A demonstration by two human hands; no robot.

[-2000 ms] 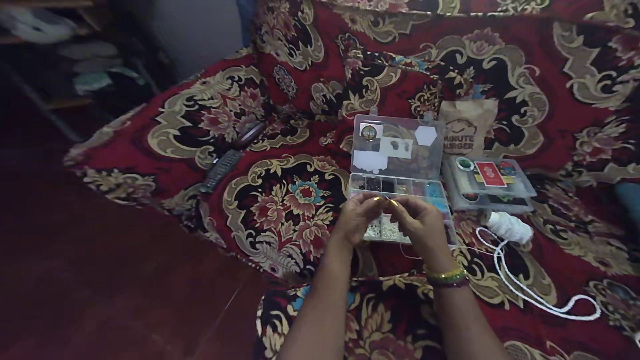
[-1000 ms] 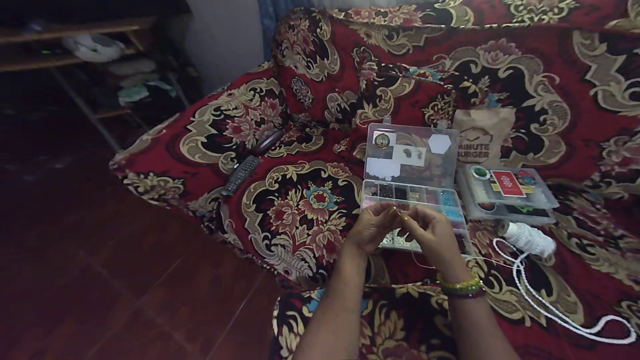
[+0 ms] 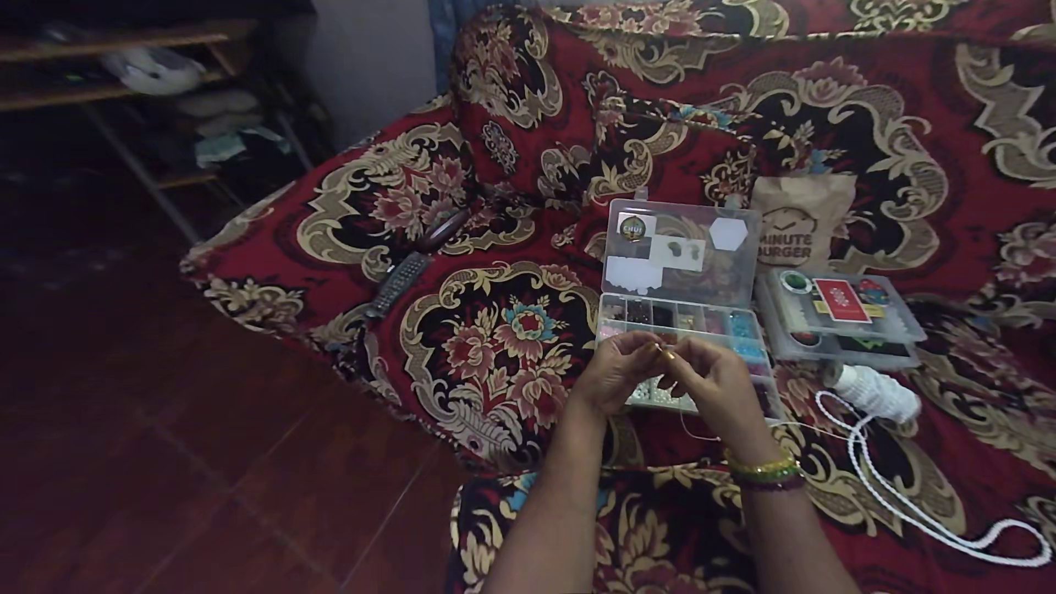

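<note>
Fingertips together, my left hand [image 3: 615, 371] and my right hand [image 3: 714, 375] meet over the front part of an open clear plastic bead box [image 3: 609, 301]. Something tiny is pinched between them, too small to name. A thin string [image 3: 697, 436] hangs in a loop below my right hand, and a thin line runs on toward the white cord at the right. Beads of several colours fill the box's compartments, partly hidden by my hands. Bead bracelets [image 3: 763, 472] circle my right wrist. The raised lid [image 3: 681, 256] has paper pieces on it.
A spool of white cord [image 3: 879, 394] lies right of the box, with a loop of white rope [image 3: 891, 503] beside it. Behind are closed plastic cases [image 3: 899, 318] and a paper bag [image 3: 804, 219]. A remote control [image 3: 398, 285] rests on the patterned sofa [image 3: 511, 396], left. Shelves [image 3: 124, 41] stand further left.
The view has shifted left. My hands stay together in front of the bead box, with only small changes in the fingers.
</note>
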